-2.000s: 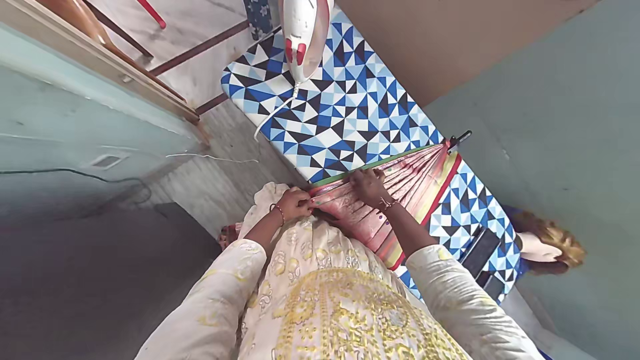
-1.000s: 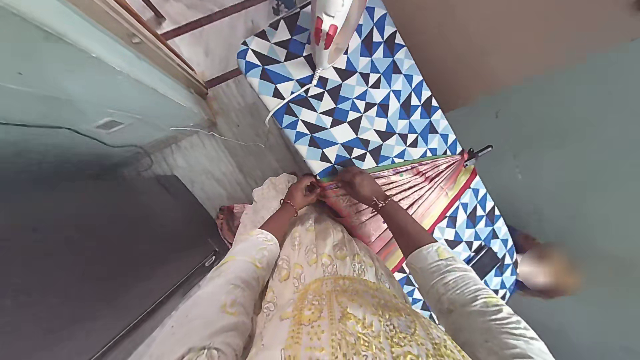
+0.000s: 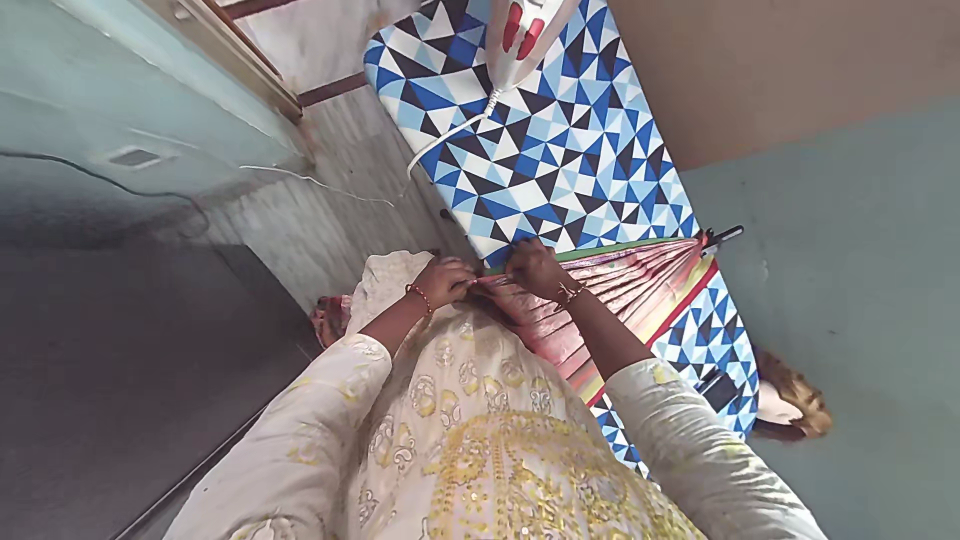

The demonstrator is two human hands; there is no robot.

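Note:
A pink pleated cloth (image 3: 600,300) with green, yellow and red borders fans across an ironing board (image 3: 555,165) with a blue, white and black triangle pattern. Its pleats gather at a dark clip (image 3: 721,238) on the board's far right edge. My left hand (image 3: 444,282) pinches the cloth's near corner just off the board's left edge. Close beside it, my right hand (image 3: 534,268) grips the pleats near the green border. The fingertips of both hands are partly hidden. A white iron (image 3: 525,37) with red parts rests farther up the board, its white cord (image 3: 442,139) hanging over the left edge.
A dark flat-topped surface (image 3: 142,360) fills the lower left. A dark flat object (image 3: 718,390) lies on the board's lower right part. Past the board's right end is a blurred brown and pale object (image 3: 791,401). A thin white wire (image 3: 319,182) shows at the left.
My hands have come closer together at the cloth's near edge since two seconds ago. The view has shifted. The iron and the clip stay in place on the board.

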